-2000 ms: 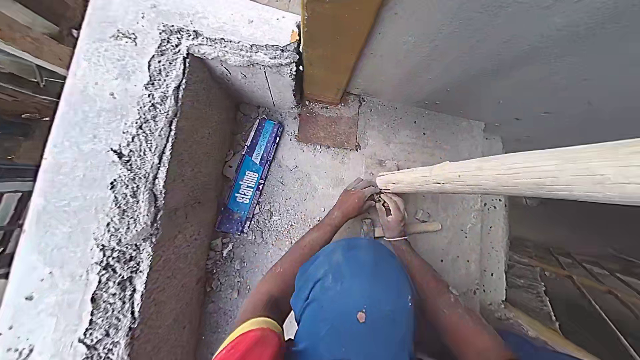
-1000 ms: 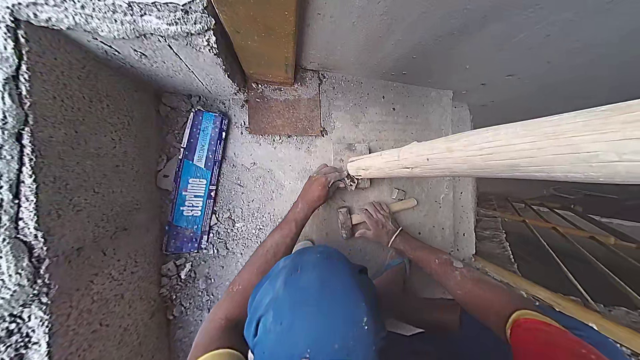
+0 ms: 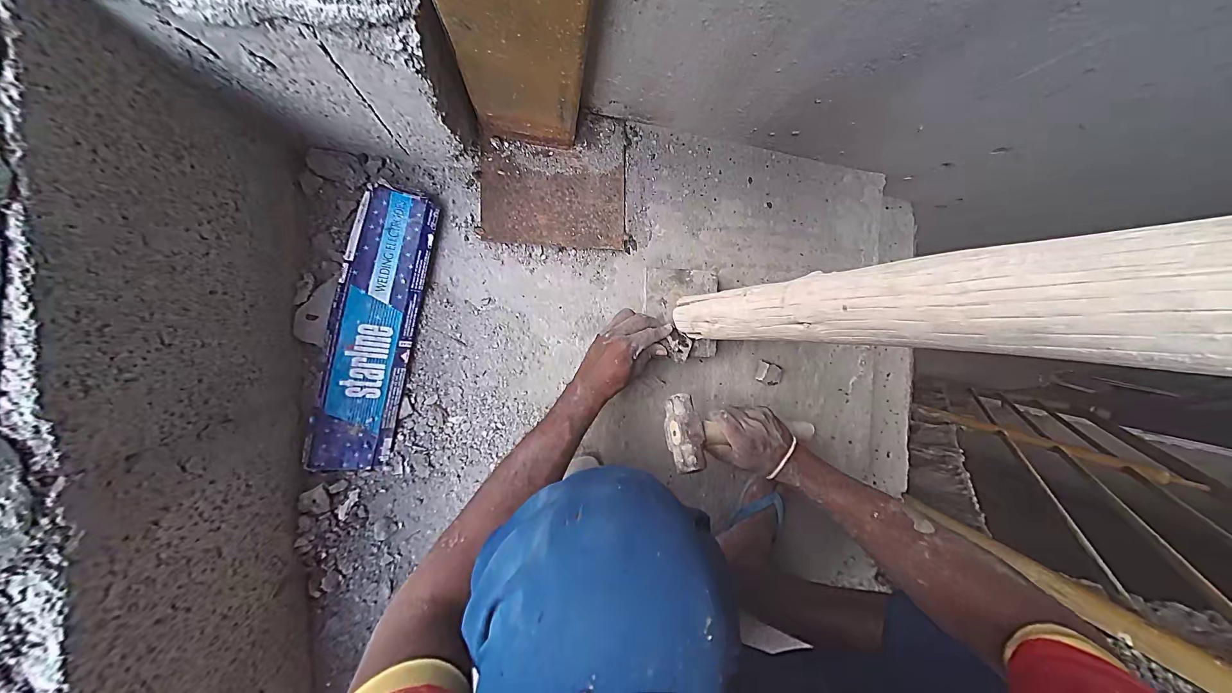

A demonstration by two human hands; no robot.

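Note:
My left hand (image 3: 630, 351) is at the foot of a pale wooden pole (image 3: 943, 298), its fingertips touching a small broken piece (image 3: 680, 346) there; whether they grip it is unclear. The pole's foot stands over a flat grey block (image 3: 681, 282) on the concrete. Lower right, my right hand (image 3: 756, 438) is closed around the wooden handle of a club hammer (image 3: 685, 433), whose dusty head points left, close to the floor. A small grey chunk (image 3: 768, 372) lies between pole and hammer.
A blue welding electrode box (image 3: 371, 332) lies on rubble by the left concrete wall (image 3: 173, 366). A yellow-brown post (image 3: 525, 72) stands behind a rusty plate (image 3: 552, 197). Metal bars (image 3: 1068, 481) lie beyond the slab's right edge. A blue cap (image 3: 597, 587) fills the lower middle.
My right hand has left the pole's foot, where it was two seconds ago, and now grips the hammer that lay on the floor. My left hand stays at the pole's foot.

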